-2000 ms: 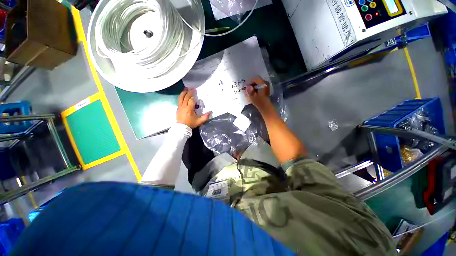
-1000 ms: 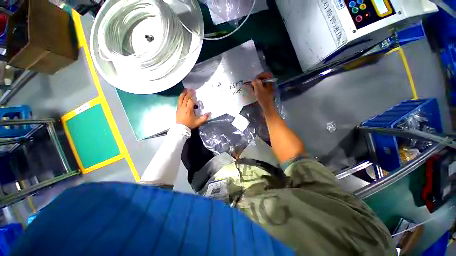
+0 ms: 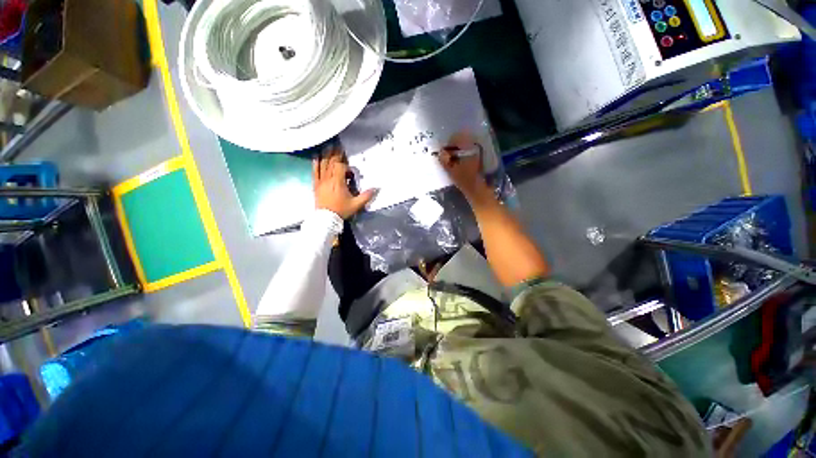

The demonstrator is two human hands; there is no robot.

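A white record sheet (image 3: 407,148) with dark handwriting lies on the green bench beside the round white pan. My right hand (image 3: 463,163) is closed around a pen (image 3: 467,154) over the right part of the sheet. My left hand (image 3: 336,186) rests with fingers spread at the sheet's left edge. A small dark thing shows by its fingers; I cannot tell what it is. A clear plastic bag (image 3: 394,239) with a white label (image 3: 426,211) lies crinkled under the sheet's near edge.
The white pan (image 3: 201,94) holds a coil of white wire (image 3: 234,67) at the upper left. The cutting machine (image 3: 590,67) stands at the upper right. A blue bin (image 3: 693,277) with clear bags is at the right. A cardboard box (image 3: 85,54) is at the upper left.
My right hand, with the pen, has moved a little over the sheet. The view has shifted slightly. My left hand stays at the sheet's left edge.
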